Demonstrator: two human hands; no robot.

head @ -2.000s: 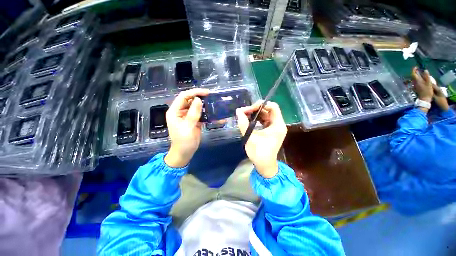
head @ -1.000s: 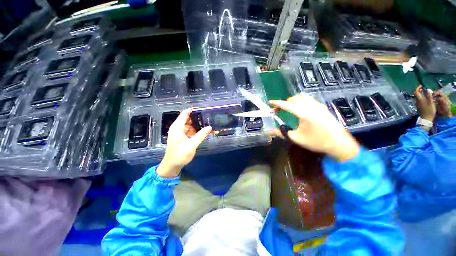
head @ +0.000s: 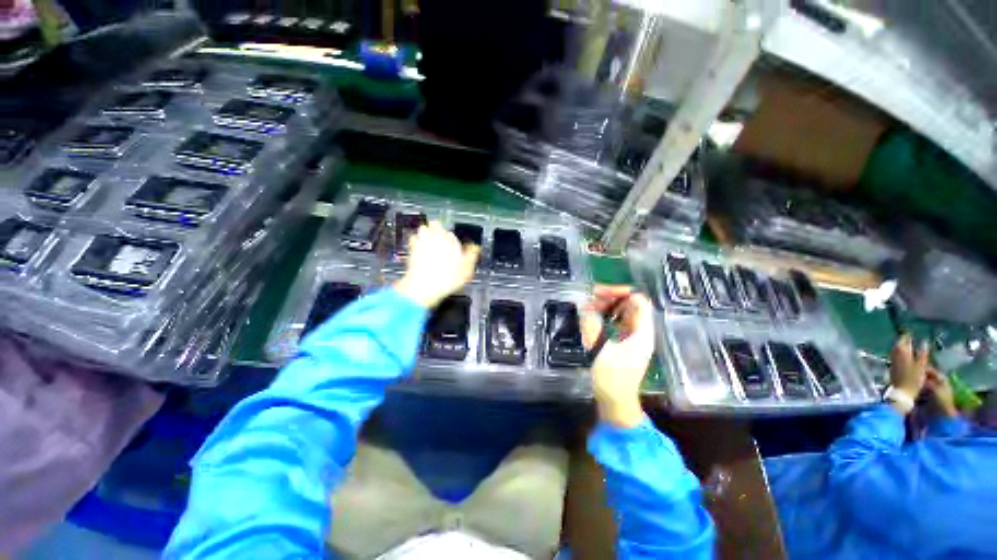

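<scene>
A clear blister tray [head: 492,377] with black phone-like devices in two rows lies at the bench's front edge. My left hand [head: 437,265] is over its back row, fingertips at a dark device [head: 409,232] with a reddish edge; the hand partly covers it, and its grip is unclear. My left sleeve hides part of the front row. My right hand [head: 621,341] is raised at the tray's right end, beside a front-row device [head: 564,333], fingers curled. It is blurred, and I cannot make out tweezers or anything else in it.
Tall stacked filled trays [head: 235,235] stand at left. A neighbouring tray [head: 700,403] at right holds devices, with one front pocket empty. A metal post [head: 689,126] rises behind, near stacked clear trays [head: 558,181]. Another person's hands [head: 913,372] are at far right. A brown carton [head: 732,470] is below.
The device held between my hands has left that spot. My left hand has reached to the tray's back row. My right hand has drawn in beside the tray. The view has tilted up.
</scene>
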